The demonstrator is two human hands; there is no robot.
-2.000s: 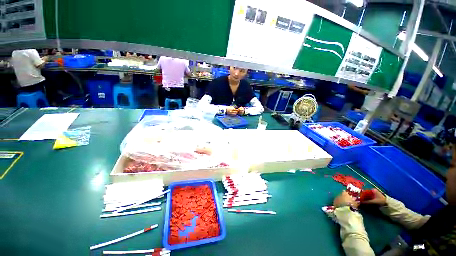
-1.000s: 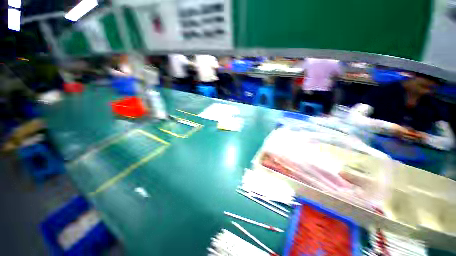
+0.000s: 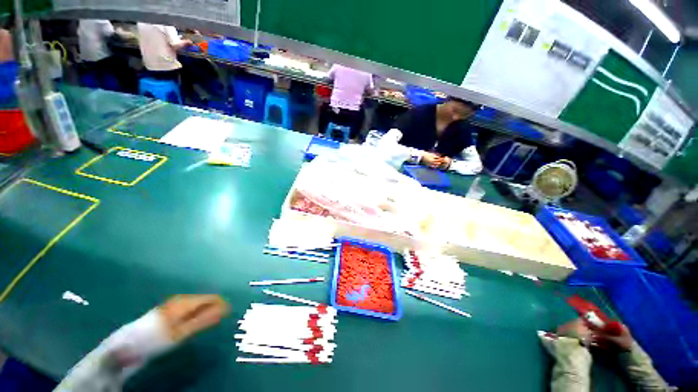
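My left hand (image 3: 193,315), in a white sleeve, is over the green bench at the lower left, left of a pile of capped sticks (image 3: 287,333). It is blurred, and I cannot tell whether its fingers are apart or hold anything. My right hand is out of the picture. The pile's red bands lie on its right side. Two loose sticks (image 3: 287,282) lie above it. A blue tray (image 3: 367,312) holds red caps (image 3: 366,268). More capped sticks (image 3: 435,274) lie right of the tray, and white sticks (image 3: 298,236) lie left of it.
A long cream box (image 3: 505,259) with a clear plastic bag (image 3: 352,184) stands behind the tray. Another worker's hands (image 3: 593,331) hold red pieces at the right, beside blue bins (image 3: 650,306). A person (image 3: 440,138) sits opposite. A small white piece (image 3: 74,297) lies far left.
The view has swung left, then partly back right. My left hand has come into view at the lower left. The pile of capped sticks at the front now shows in full.
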